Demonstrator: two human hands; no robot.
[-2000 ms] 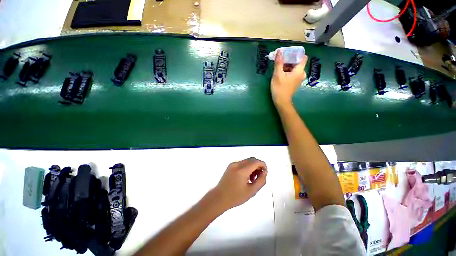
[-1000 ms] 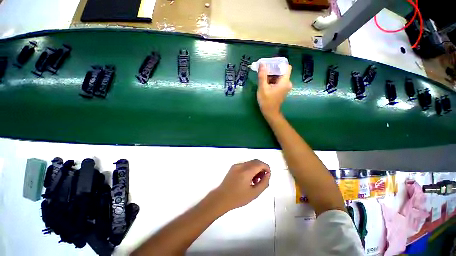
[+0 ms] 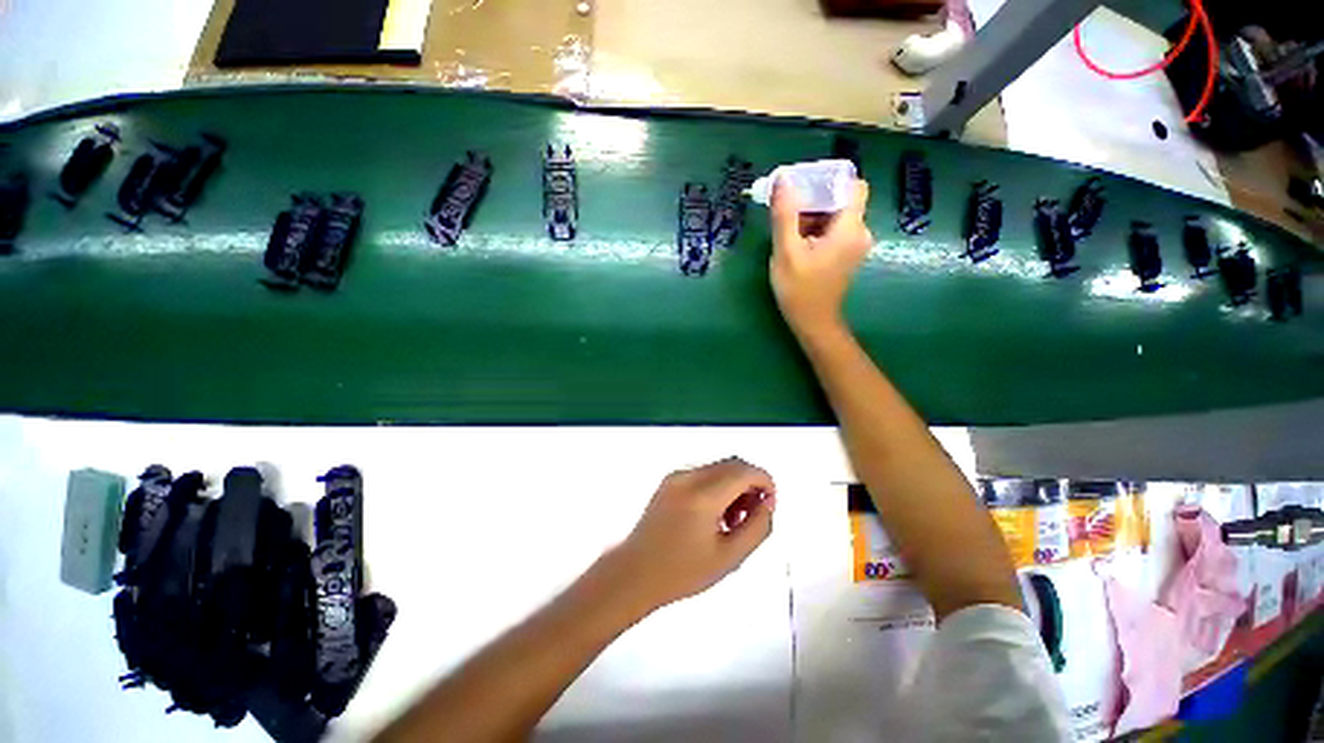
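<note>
My right hand [image 3: 822,261] holds a small translucent white dropper bottle [image 3: 822,186] over the green conveyor belt [image 3: 581,341]. The bottle lies sideways in the fingers, its tip pointing left beside a black plastic housing [image 3: 730,202]. Another housing [image 3: 696,230] lies close to its left. I cannot tell whether the tip touches the part. More black housings are spaced along the belt on both sides. My left hand [image 3: 712,526] is loosely curled over the white worktop, with a gap between fingers and thumb. Nothing can be made out in it.
A pile of black housings [image 3: 240,595] lies on the white worktop at left, beside a grey-green block [image 3: 92,531]. Printed packaging [image 3: 1067,534], a pink cloth [image 3: 1183,610] and a dark green handle [image 3: 1048,621] lie at right. A grey post [image 3: 1016,66] stands across the belt.
The housings on the belt have shifted right. My right hand with the bottle moved left from one housing to the housings further left, then slightly right. My left hand has hardly moved.
</note>
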